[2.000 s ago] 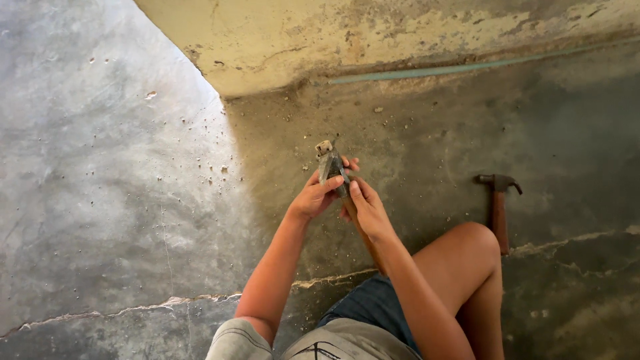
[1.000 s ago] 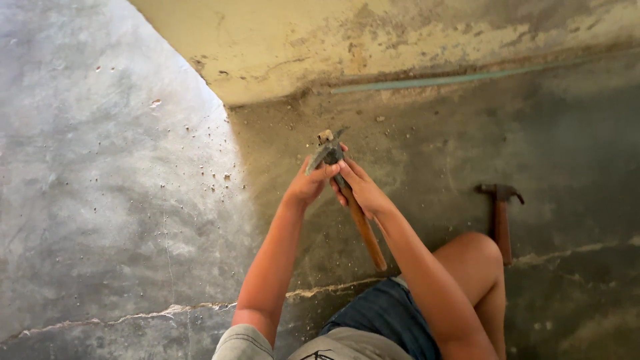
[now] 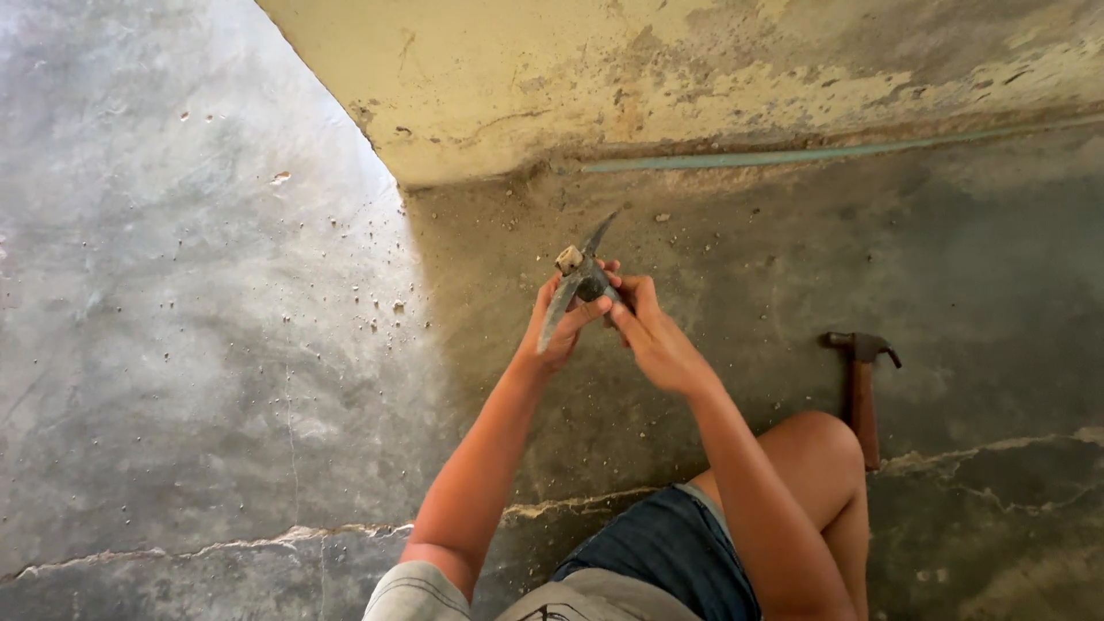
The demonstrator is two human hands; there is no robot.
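Both hands hold a tool with a grey metal head [image 3: 590, 280] that has two long, pointed blades, like a small pick or mattock. My left hand [image 3: 561, 323] grips the head from the left, its thumb lying across the metal. My right hand [image 3: 651, 332] closes on the tool just below and to the right of the head. A pale, blocky end piece [image 3: 569, 258] stands out at the top of the head, perhaps the wooden handle's end. The rest of the handle is hidden by my right hand and forearm.
On the concrete floor [image 3: 302, 414], right of my bent knee, lies a claw hammer [image 3: 862, 388] with a wooden handle. A peeling yellow wall [image 3: 517, 86] stands ahead, with a green pipe or strip [image 3: 733, 159] along its foot. Crumbs of debris and a long crack [image 3: 293, 535] mark the floor.
The tool's head has turned, so both blades show more plainly. The wooden handle that showed below my hands a second ago is now hidden. The claw hammer lies where it was.
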